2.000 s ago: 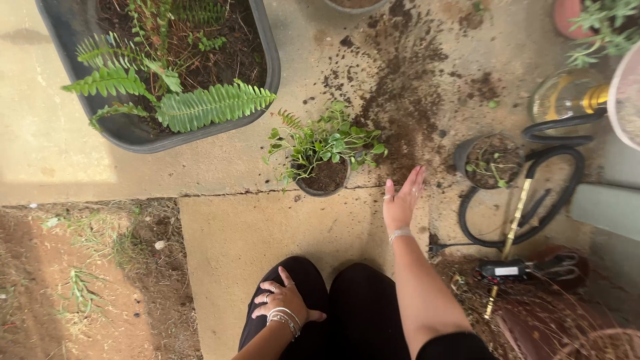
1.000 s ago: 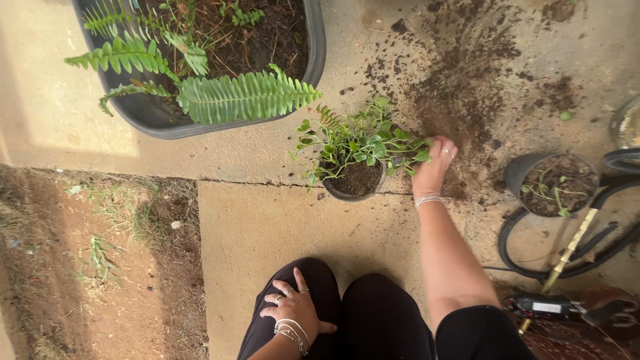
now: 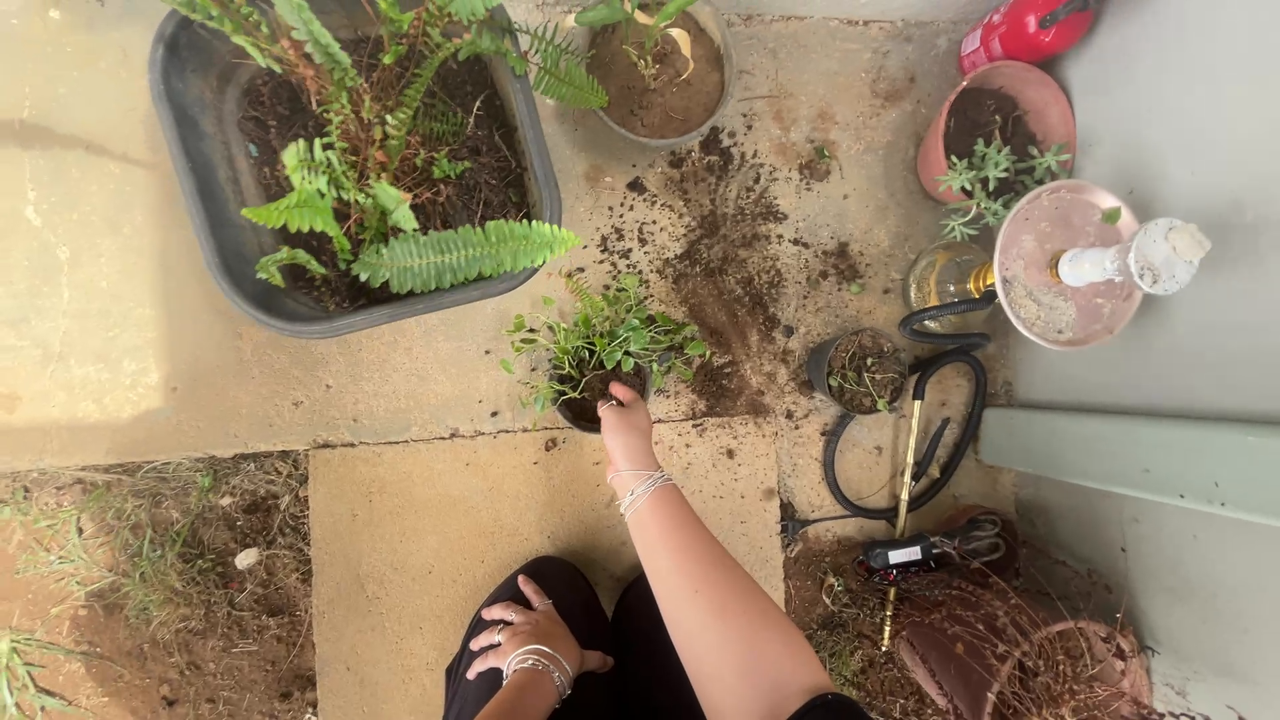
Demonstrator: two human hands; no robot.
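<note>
A small pot [image 3: 578, 419] with a leafy green plant [image 3: 625, 330] stands on the concrete slab in the middle. My right hand [image 3: 627, 425] is at the near right side of this pot, its fingers over the rim and at the soil; the fingertips are partly hidden, so whether they grip soil or the rim is not clear. My left hand [image 3: 530, 640] rests on my left knee with its fingers spread and nothing in it. Loose dark soil [image 3: 730, 290] lies scattered on the concrete beyond the pot and to its right.
A large grey planter [image 3: 380, 318] with ferns stands at the upper left, beside a round pot [image 3: 725, 85]. At right are a small black pot [image 3: 822, 368], a hookah [image 3: 1070, 265] with its black hose [image 3: 835, 475], a pink pot [image 3: 935, 150] and a red fire extinguisher [image 3: 1030, 35].
My right hand has moved left, from the soil-strewn concrete beside the plant to the small pot's soil and rim. My left hand stays on the knee. The view has shifted to take in more beyond.
</note>
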